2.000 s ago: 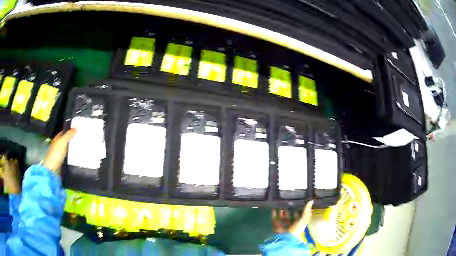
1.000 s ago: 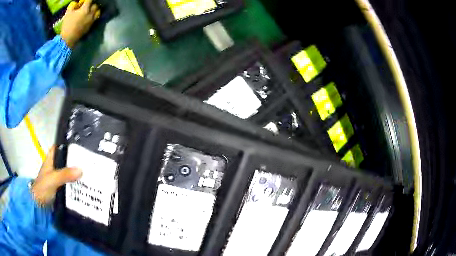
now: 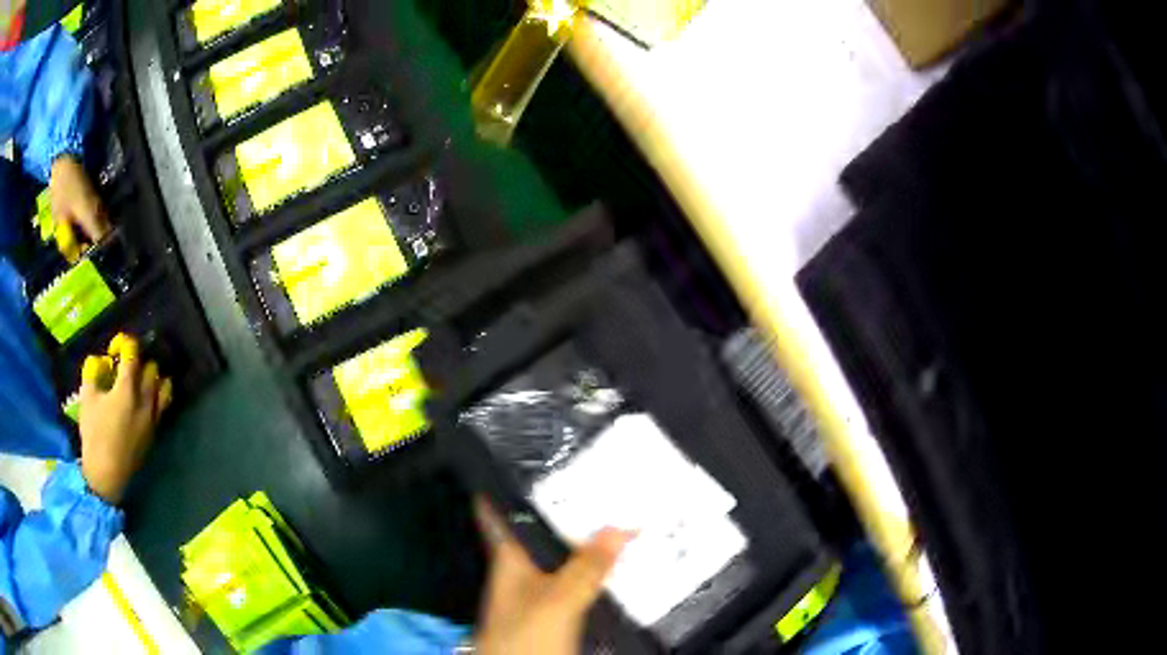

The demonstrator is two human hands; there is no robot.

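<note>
A black phone foam tray (image 3: 678, 346) is tilted across the lower middle, its near end towards me. In its end slot lies an opened phone with a white-labelled battery (image 3: 640, 512) and a dark, shiny camera end. My left hand (image 3: 550, 589) grips this tray end at the bottom, thumb over the white label and fingers at the edge. The rest of the tray is cut off or hidden. My right hand is not visible; a blue patch, perhaps a sleeve, shows at the lower right.
A long tray (image 3: 275, 230) of phones with yellow-green parts (image 3: 339, 260) runs beside it, partly covered. Stacked yellow-green pieces (image 3: 250, 569) lie lower left. Another person's hands (image 3: 122, 416) work at the left. A cream shelf edge (image 3: 755, 301) and dark stacked trays (image 3: 1011, 320) are right.
The view has swung along the bench towards the shelf. The white-labelled tray now shows mainly its end, still in my left hand. My right hand, at the tray's edge earlier, no longer shows.
</note>
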